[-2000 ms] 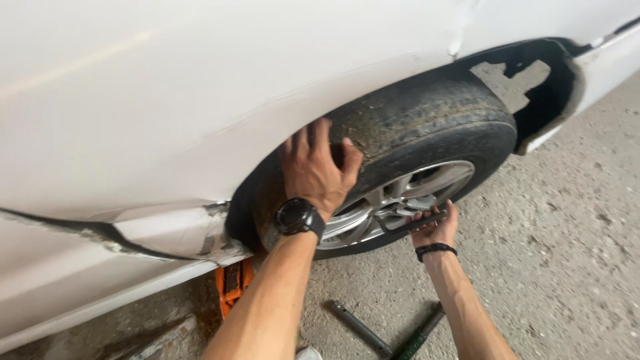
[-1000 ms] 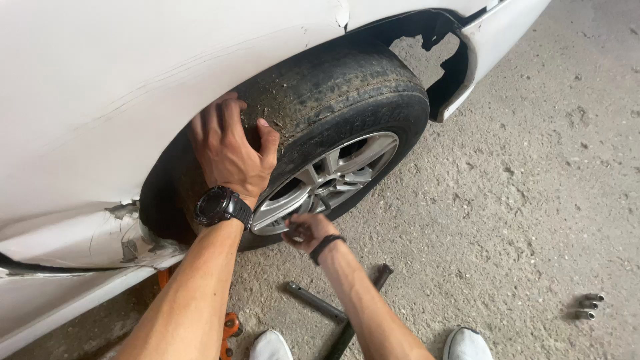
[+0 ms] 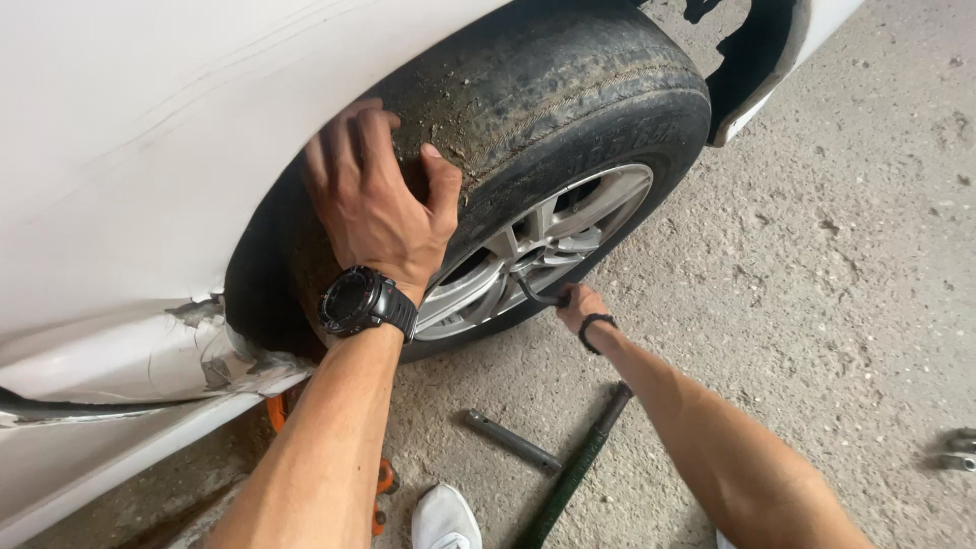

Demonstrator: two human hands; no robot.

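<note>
My left hand (image 3: 381, 194), with a black watch at the wrist, rests on the muddy tread of the car tyre (image 3: 587, 84), fingers spread, near the wheel arch. Its fingertips are partly in shadow. My right hand (image 3: 583, 306), wearing a dark bracelet, grips a bent metal bar (image 3: 540, 296), probably a lug wrench. The bar's far end meets the silver alloy wheel (image 3: 534, 242) close to the hub; whether it sits on a nut cannot be told.
White car bodywork (image 3: 183, 152) fills the upper left, with a damaged sill (image 3: 213, 347). An orange jack part (image 3: 383, 476) shows below. A short metal tube (image 3: 512, 440) and a long dark green bar (image 3: 576, 473) lie on the concrete. Small metal pieces (image 3: 957, 462), perhaps lug nuts, lie far right.
My right hand has moved out from the wheel face to the bar's outer end. My left hand remains on the tread. The view has come closer to the wheel.
</note>
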